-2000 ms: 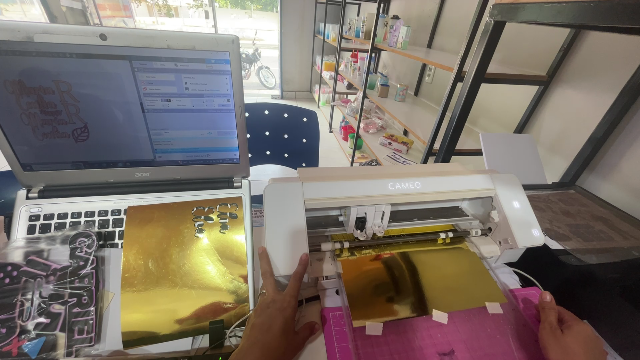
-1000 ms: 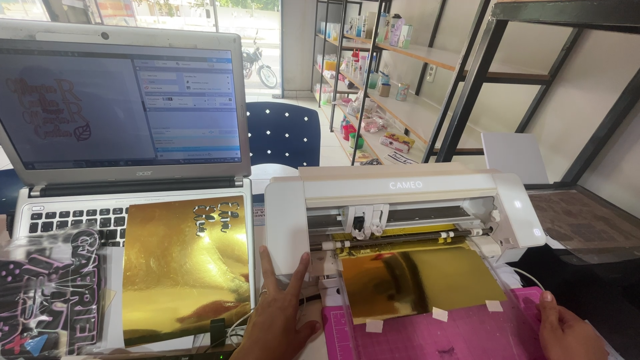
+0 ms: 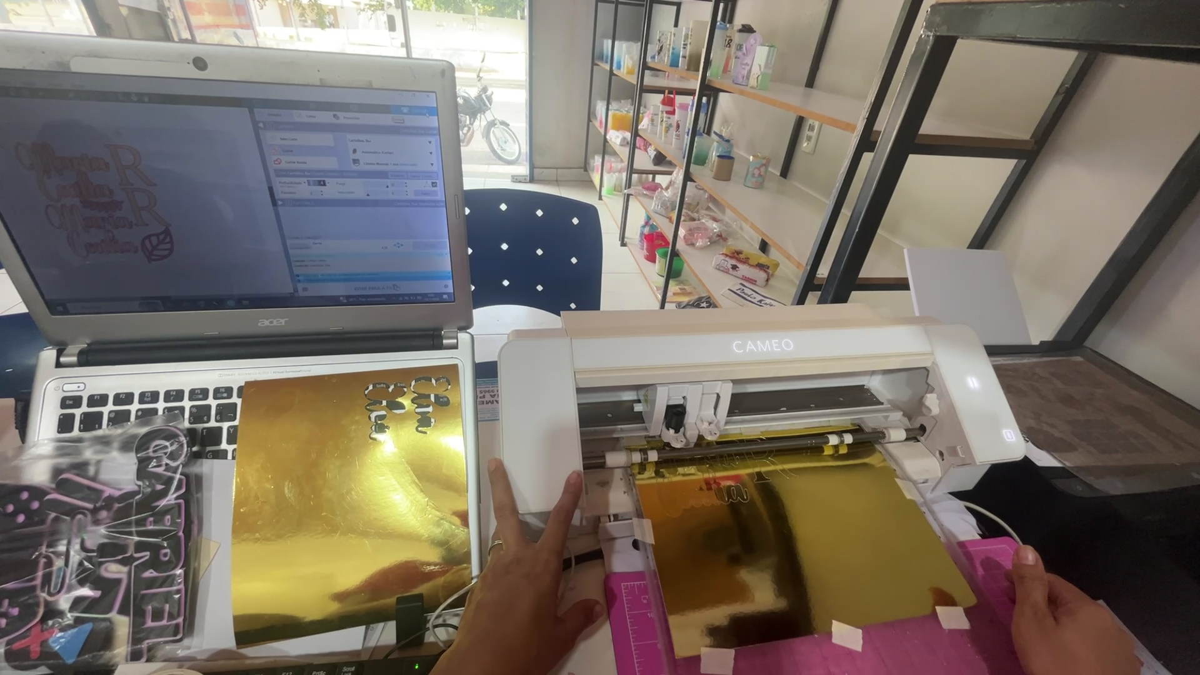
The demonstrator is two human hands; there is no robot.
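Note:
A white Cameo cutting machine (image 3: 764, 347) stands at centre right, its tool carriage (image 3: 689, 412) left of the middle. Under its roller lies a gold mirror-finish sheet (image 3: 862, 544), taped along its edges to a transparent mat, with cut outlines near its top. A pink cutting mat (image 3: 900, 647) shows beneath. My left hand (image 3: 525, 581), wearing a ring, has its fingers spread, fingertips at the machine's lower left corner. My right hand (image 3: 1059, 609) is at the mat's right edge, thumb on top and fingers curled; whether it grips the edge is unclear.
An Acer laptop (image 3: 253, 328) stands at left, a second gold sheet (image 3: 347, 525) with cut-out lettering over its keyboard. Plastic-wrapped black and purple cut-outs (image 3: 94, 553) lie at far left. Behind are a blue chair (image 3: 534, 248) and shelves (image 3: 769, 187) with goods. A white cable (image 3: 994, 520) runs near my right hand.
The gold sheet and its transparent mat have come further out from under the roller, and cut outlines now show near its top. The tool carriage has shifted slightly. Both hands have hardly moved.

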